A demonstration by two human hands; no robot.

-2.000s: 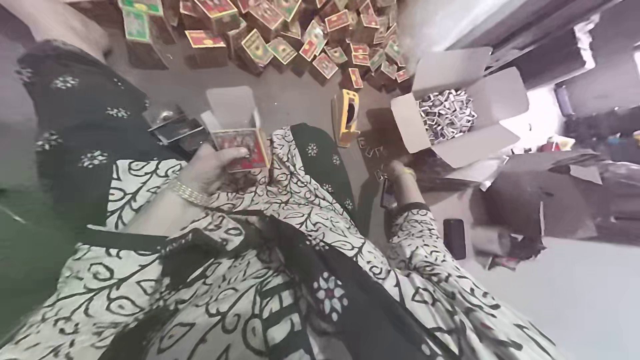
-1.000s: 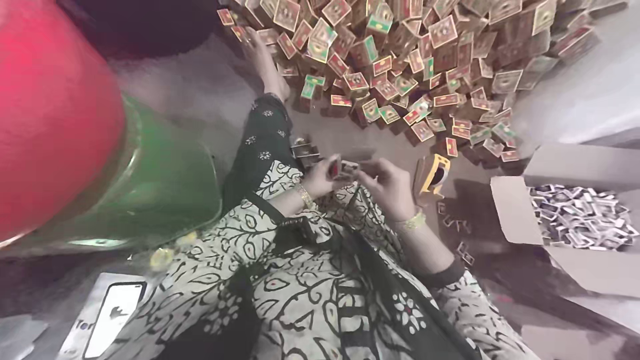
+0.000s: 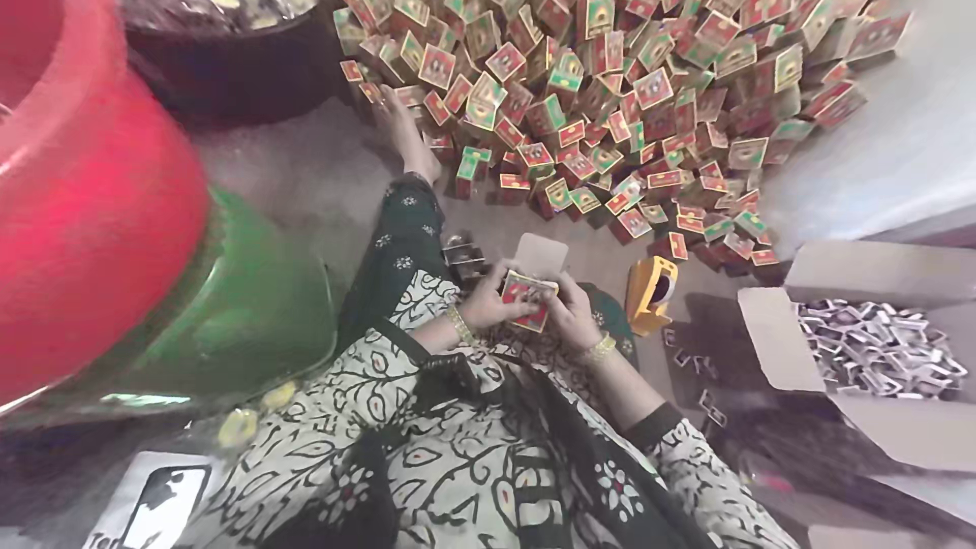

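Note:
A small red printed carton [image 3: 524, 300] with its pale flap raised is between my two hands, above my lap. My left hand [image 3: 492, 301] grips its left side, the thumb across the front. My right hand [image 3: 573, 311] has its fingers at the carton's right edge and top opening. Right of my hands stands a yellow tape dispenser [image 3: 653, 296] on the floor. A large heap of red and green cartons [image 3: 579, 114] lies beyond my outstretched foot. What is inside the held carton cannot be made out.
An open cardboard box [image 3: 781, 339] on the right holds many small pale pieces [image 3: 881, 347]. Several such pieces lie loose beside it. Red [image 3: 99, 191] and green [image 3: 252, 305] plastic tubs stand at left, near a dark tub [image 3: 244, 69]. Small dark items [image 3: 463, 255] lie by my knee.
My right hand, near the cardboard box two seconds ago, is now at the carton with my left hand. The carton's raised flap, not visible one second ago, shows now. The view has swung left.

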